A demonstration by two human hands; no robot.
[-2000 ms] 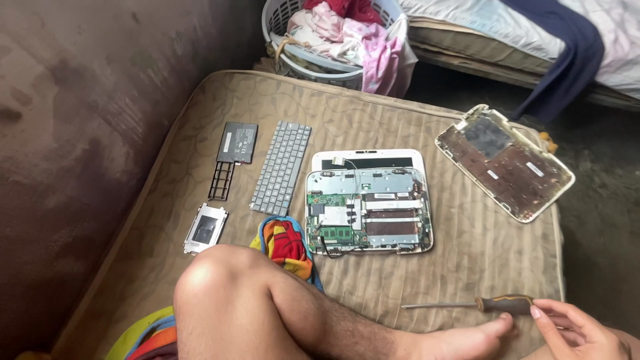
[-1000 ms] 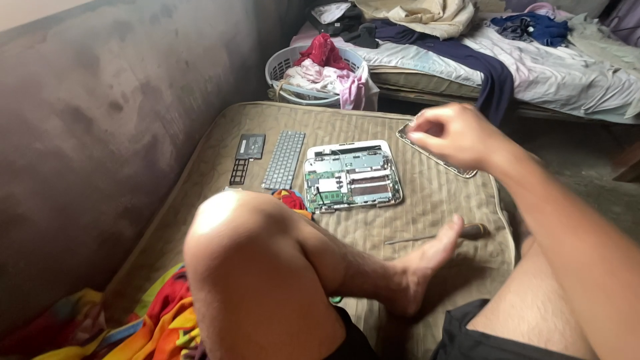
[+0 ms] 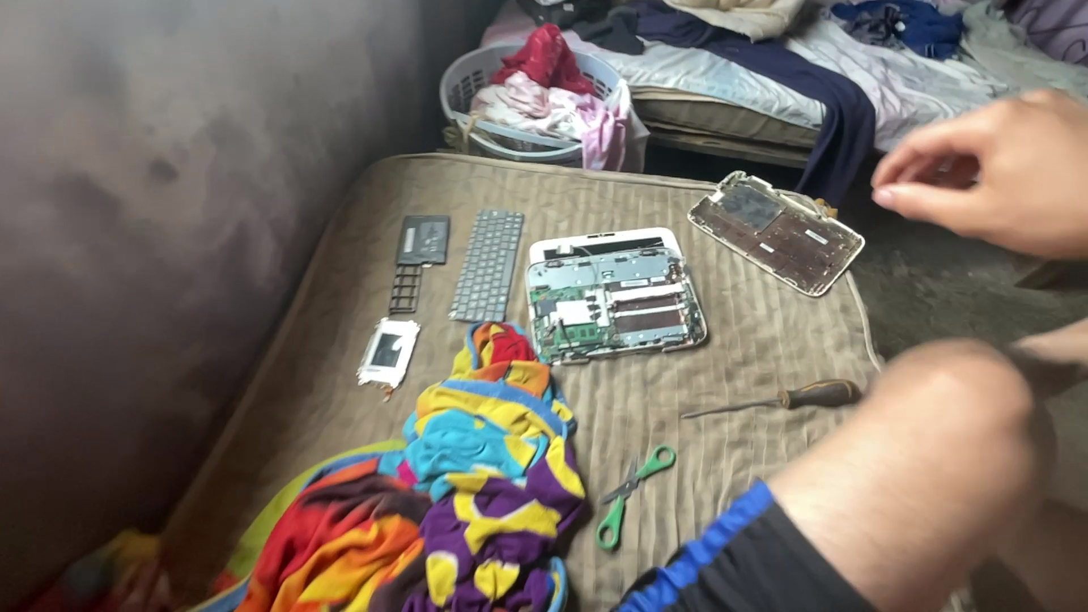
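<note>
My right hand (image 3: 990, 174) is raised at the right edge, fingers curled and apart with nothing seen in them, beyond the detached laptop cover (image 3: 778, 234). My left hand is out of view. An opened small laptop (image 3: 612, 297) with bare circuit board and metal frame lies mid-mattress. Left of it are a loose keyboard (image 3: 487, 266), a flat dark battery-like part (image 3: 423, 240), a black slotted frame (image 3: 405, 289) and a silver metal-framed part (image 3: 388, 353). A screwdriver (image 3: 820, 394) lies near my knee. Green-handled scissors (image 3: 625, 493) lie partly spread, nearer me.
A striped mattress (image 3: 646, 416) carries the parts, with a bunched multicoloured cloth (image 3: 476, 459) at its near left. Behind stand a laundry basket (image 3: 544, 153) of clothes and a bed (image 3: 731, 119) with clothes. A stained wall (image 3: 187, 170) borders the left; my bare leg (image 3: 918, 459) is at right.
My right hand was at the screwdriver's handle two seconds ago; it has since lifted away. My leg has moved from the middle to the right, and the scissors now show. The view has shifted.
</note>
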